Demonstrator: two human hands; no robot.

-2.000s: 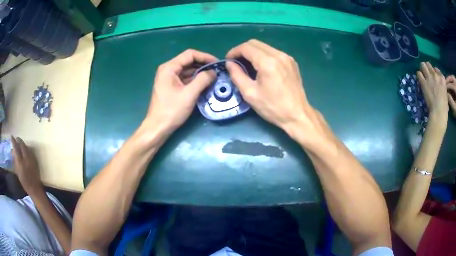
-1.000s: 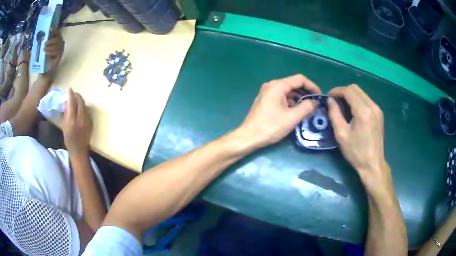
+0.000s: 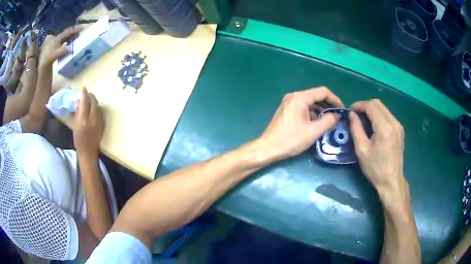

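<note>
A dark plastic housing [image 3: 335, 150] with a round raised hub in its middle is held over the green bench, right of the middle of the view. My left hand [image 3: 302, 124] is bare and grips the housing's far rim at its left side between thumb and fingers. My right hand [image 3: 379, 136] is bare and grips the far rim at its right side the same way. The fingertips of both hands are close together and hide that part of the rim. Whether a small part is between them I cannot tell.
The glossy green bench [image 3: 232, 111] meets a tan-topped table [image 3: 155, 111] on the left, bearing a small hardware heap [image 3: 132, 71] and dark stacked housings [image 3: 173, 15]. A neighbouring person's hands hold an open carton [image 3: 93, 51] and a white bag [image 3: 64, 100]. More housings [image 3: 411, 28] stand at back right.
The view has turned left, so the bench and my hands sit further right in it. Both hands keep hold of the housing's rim. The neighbour's carton is now tilted with its flap open.
</note>
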